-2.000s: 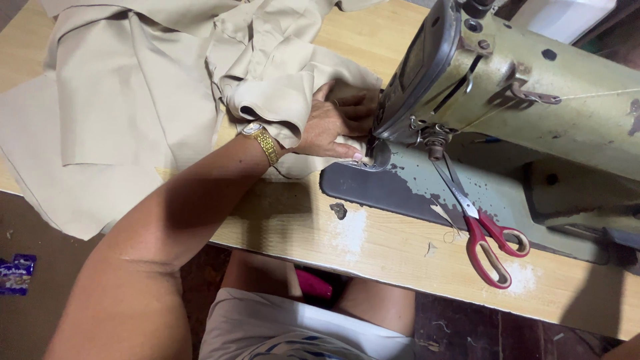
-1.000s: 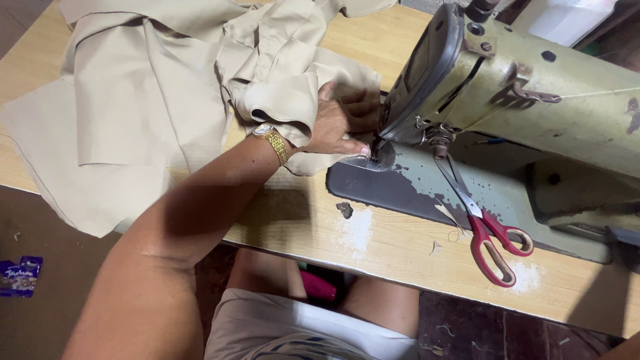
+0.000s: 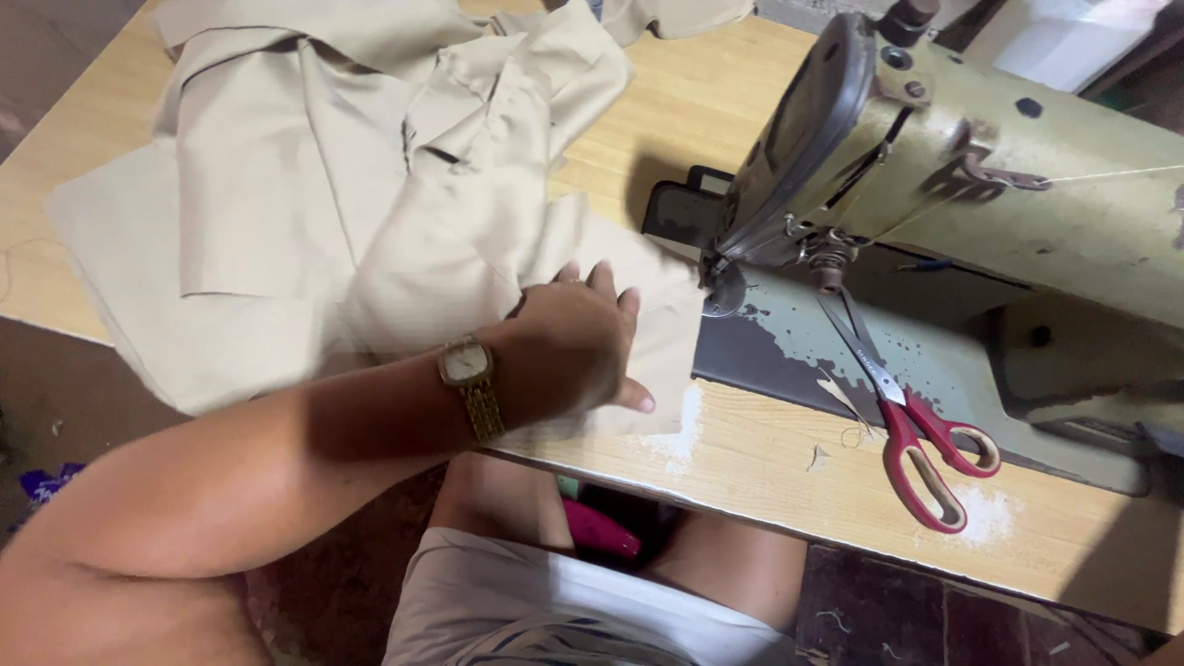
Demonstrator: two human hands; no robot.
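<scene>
My left hand (image 3: 578, 347), with a gold watch (image 3: 470, 384) on its wrist, lies flat on beige fabric (image 3: 268, 194), fingers spread. The fabric spreads over the wooden table, folded and bunched toward the back. Its right edge reaches the needle area (image 3: 717, 277) of the sewing machine (image 3: 999, 157), just right of my hand. My right hand is not in view.
Scissors with red handles (image 3: 893, 393) lie partly open on the machine's bed and the table (image 3: 758, 472). Beside them are thread and fabric scraps (image 3: 817, 456). More beige cloth (image 3: 680, 14) is at the back edge. My legs are below the table.
My left hand has moved left, away from the needle area, and its fingers are now spread on the cloth. The fabric near the needle, bunched before, now lies flatter.
</scene>
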